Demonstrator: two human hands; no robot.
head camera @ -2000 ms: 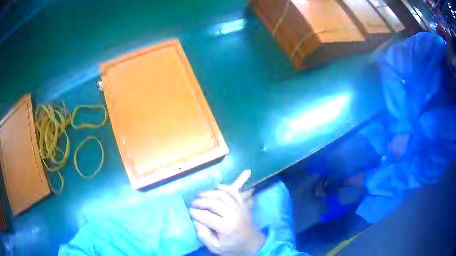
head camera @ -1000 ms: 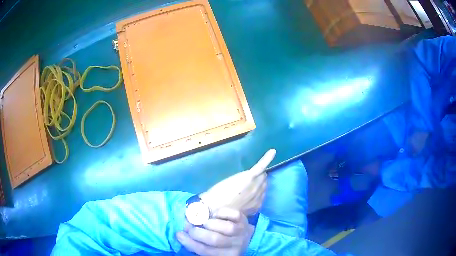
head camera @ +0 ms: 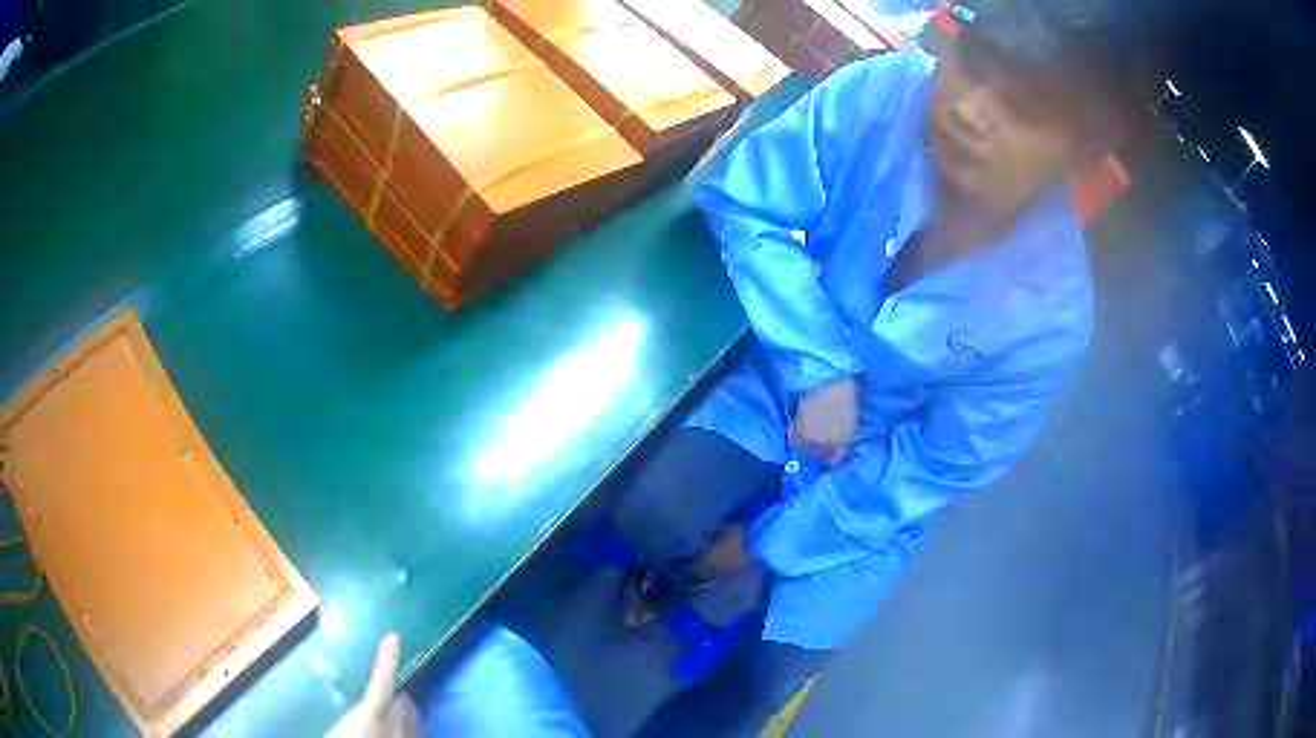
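A flat orange tray point(head camera: 152, 526), with a raised rim and an inner outline, lies on the green bench point(head camera: 419, 418) at the lower left. Part of my left hand point(head camera: 378, 707) shows at the bottom edge, right of the tray and apart from it. One finger points up and the rest is cut off, so its grip cannot be told. My right hand is not in view. Yellow rubber bands point(head camera: 44, 678) lie at the far left edge, partly cut off.
Layered orange tray bundles with bands point(head camera: 476, 123) stand in a row at the back. A person in a blue smock point(head camera: 924, 346) sits close by at the bench's right edge, hands near the lap. Something bright blue point(head camera: 707, 642) is below them.
The view has swung right, so the tray and bands now sit further left and the bundles and person show more fully. My clasped hands have mostly left the picture.
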